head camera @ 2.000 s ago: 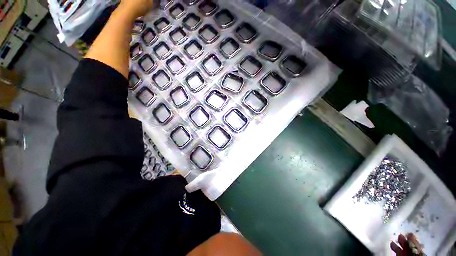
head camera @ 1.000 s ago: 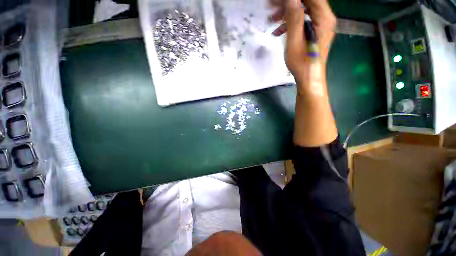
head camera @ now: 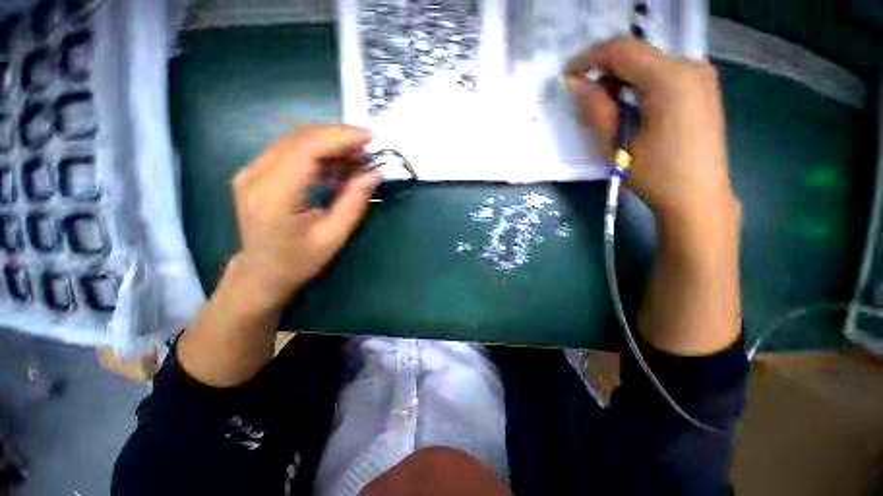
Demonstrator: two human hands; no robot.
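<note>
My left hand pinches a thin metal frame between thumb and fingers, at the near edge of the white parts tray. My right hand is over the tray's right compartment and holds the black pick-up pen, with its brass and blue fitting toward me. The pen's tip is not clear. A clear air tube runs from the pen down past my right forearm. Small pale parts lie on the green mat. A dark-silver pile of small metal parts fills the tray's left compartment.
A translucent frame tray with rows of dark frames stands at the left. A cardboard box is below the bench at the right. A pale edge, perhaps the controller box, shows at the far right.
The view has swung from the frame tray to the mat. My left hand has come in from the left with a frame. My right hand, with the pen, is now lower over the tray.
</note>
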